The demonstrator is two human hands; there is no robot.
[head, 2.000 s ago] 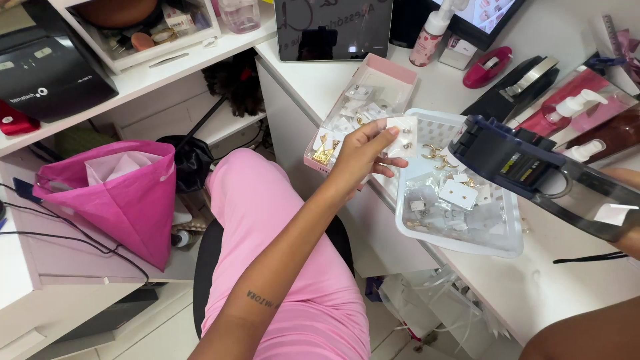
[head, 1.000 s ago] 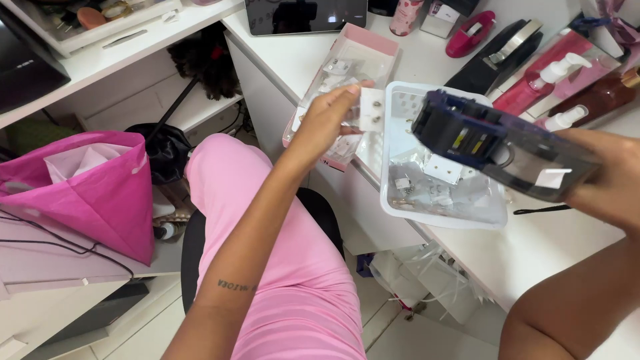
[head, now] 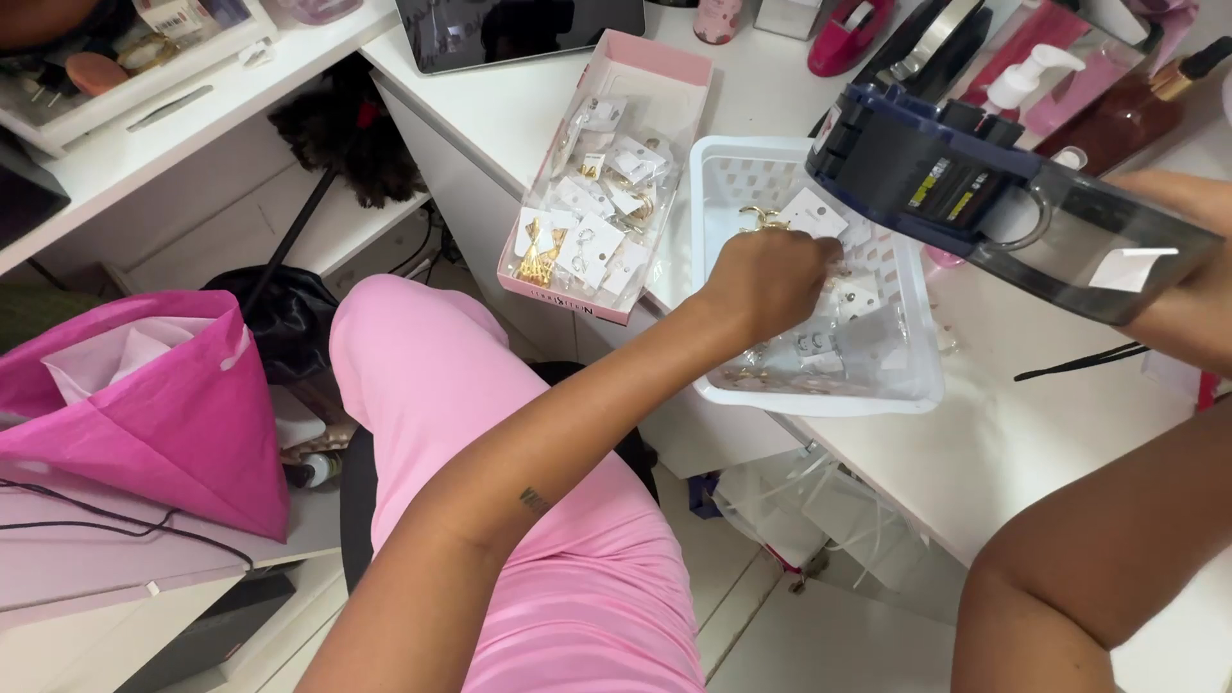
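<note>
My left hand (head: 770, 279) reaches down into a white plastic basket (head: 707, 279). Its fingertips are hidden, so whether they grip anything does not show. Around it in the basket lie earring cards (head: 814, 214) in clear bags and gold-coloured earrings (head: 763, 218). Above the basket's right side, my right hand (head: 1189, 260) grips the end of a dark blue price label gun (head: 938, 188) with a smoky clear housing and a white label on it. Left of the basket stands an open pink box (head: 664, 72) holding bagged earring cards (head: 589, 244) and gold tassel earrings (head: 541, 252).
A tablet (head: 520, 29), a pink tape dispenser (head: 847, 37) and pump bottles (head: 1030, 77) stand along the back. A black strap (head: 1083, 362) lies on the white desk (head: 895, 452). At the left are a pink bag (head: 164, 414) and tweezers (head: 170, 108).
My left hand has moved from beside the pink box, where it held an earring card, into the white basket. My right hand keeps hold of the label gun.
</note>
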